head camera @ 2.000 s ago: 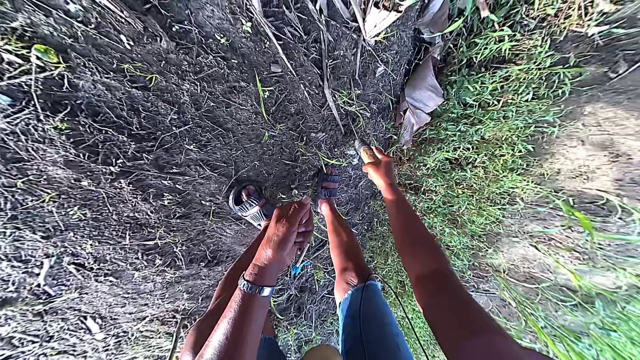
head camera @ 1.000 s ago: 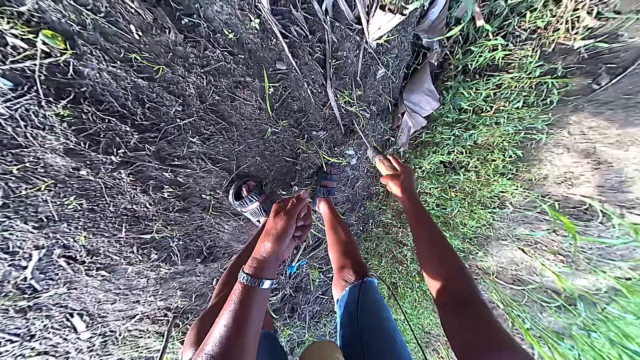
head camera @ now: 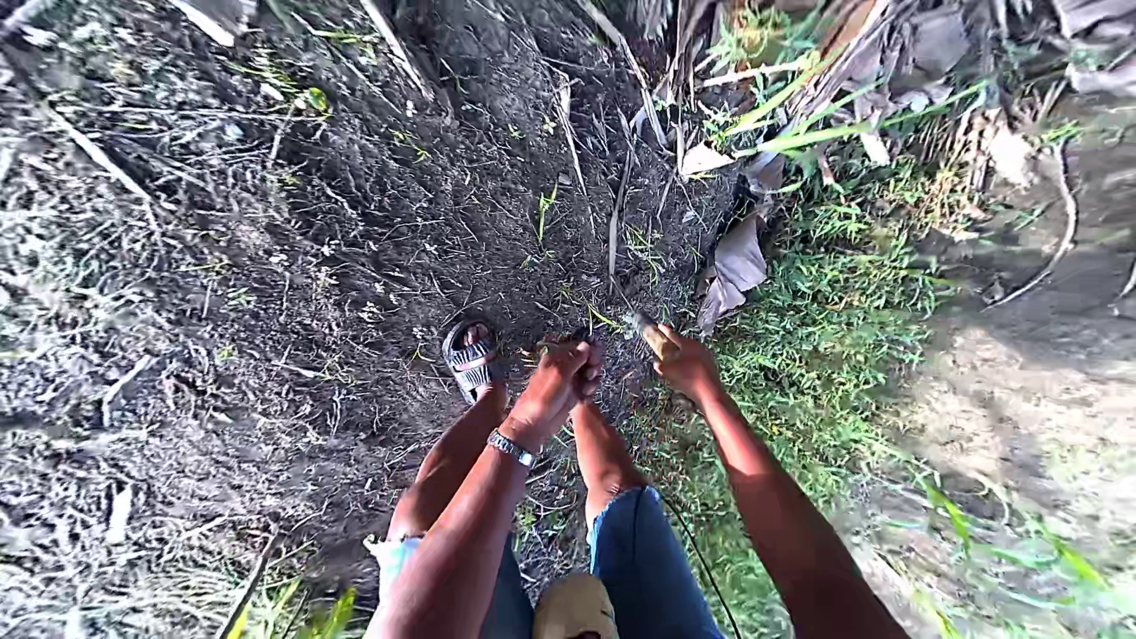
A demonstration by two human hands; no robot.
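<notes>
My left hand, with a metal-banded wristwatch on the wrist, is closed in front of my right shin; bits of dark plant matter show at its fingertips, but what it grips is hard to tell. To its right, my right hand is closed around a wooden handle with a grey collar at its far end. A thin blade or rod seems to run up and left from the collar, blurred against the soil. The two hands are apart. A striped sandal is on my left foot; my left hand mostly hides my right foot.
Dark soil strewn with dry stalks spreads ahead and to the left. Green grass borders it on the right, beside bare pale ground. A dry curled leaf lies ahead of my right hand. A thin dark cord hangs by my right leg.
The view has tilted up and shows more ground ahead. My left hand now covers the right foot, which showed before. The handle stays in my right hand throughout.
</notes>
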